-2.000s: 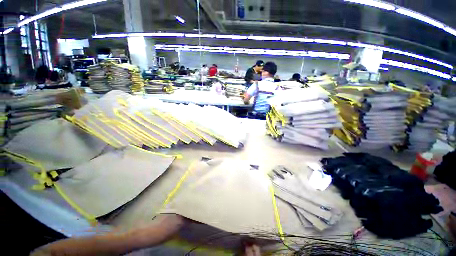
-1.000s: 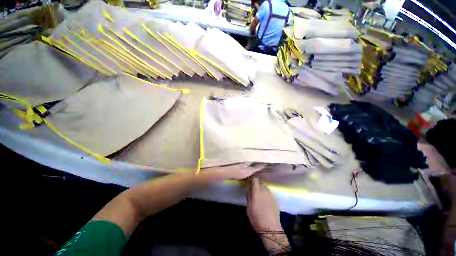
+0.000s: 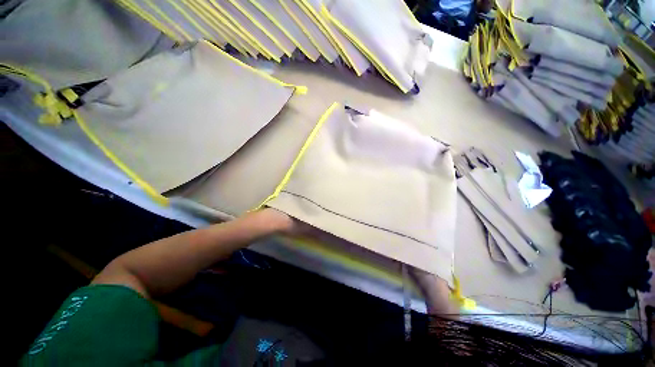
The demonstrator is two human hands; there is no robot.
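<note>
A squarish light beige panel [image 3: 381, 183] with a yellow-bound left edge and a dark line along its near side lies in front of me at the table's edge. My left hand [image 3: 279, 219] reaches in under its near left corner; only the wrist and forearm show clearly. My right hand [image 3: 429, 288] is under its near right part, mostly covered by the cloth. The fingers of both hands are hidden, so their grip cannot be seen. A yellow end sticks out at the near right corner.
Another yellow-edged panel [image 3: 179, 115] lies left. Fanned panels [image 3: 287, 29] are at the far side, folded stacks [image 3: 567, 43] far right. Narrow strips [image 3: 495, 215], white scrap [image 3: 531, 179] and a shiny black heap [image 3: 600, 229] lie right. Loose dark threads hang over the near right edge.
The near edge of the panel, folded up with both hands at it a second ago, now lies extended toward me. My hands have moved apart and under it. The view has shifted down and tilted.
</note>
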